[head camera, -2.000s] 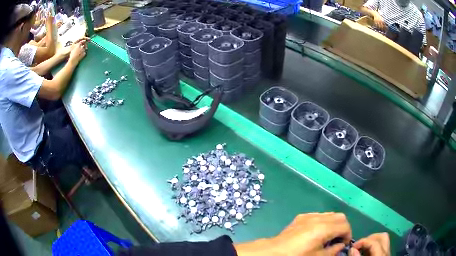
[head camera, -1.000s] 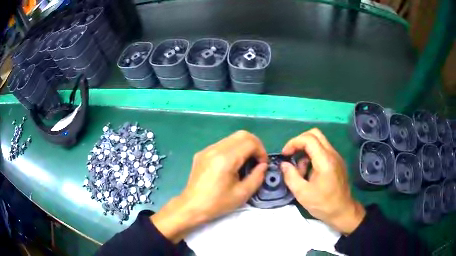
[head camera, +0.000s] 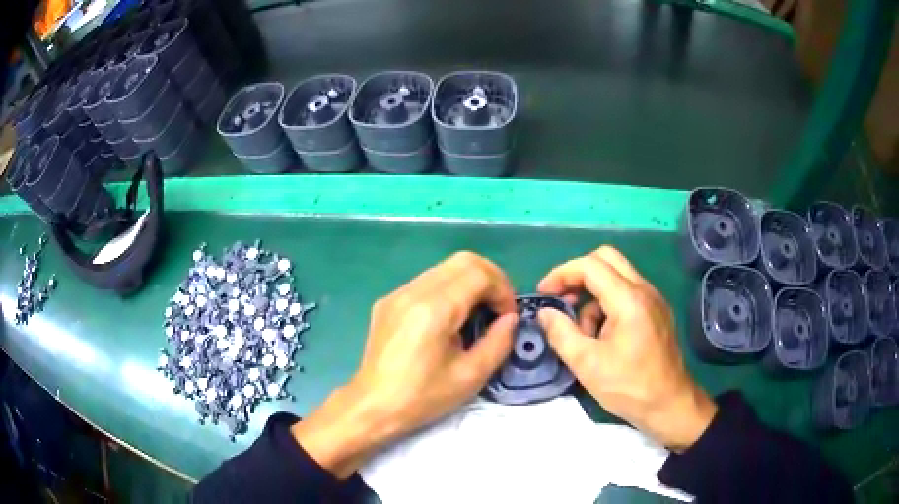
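A dark grey plastic housing (head camera: 532, 372) lies open side up at the front centre, its round centre post showing, its near part over a white cloth (head camera: 493, 455). My left hand (head camera: 422, 340) grips its left side, thumb and fingers at the far inner rim. My right hand (head camera: 623, 345) grips its right side, thumb pressed near the far rim. The fingertips of both hands nearly meet there. Any small fitting between them is hidden by the fingers. A pile of small grey-and-white fittings (head camera: 235, 335) lies left of my hands.
Stacked housings (head camera: 474, 118) stand in a row behind the raised green edge (head camera: 414, 209), with a larger mass (head camera: 148, 103) at far left. Separate open housings (head camera: 736, 310) stand at right. A black handled part (head camera: 123, 271) and a small scatter of fittings (head camera: 34, 287) lie left.
My view has swung right and down from the bench's left side to the housing. Since one second ago, both hands stay on the housing, with the right thumb slightly nearer the left thumb.
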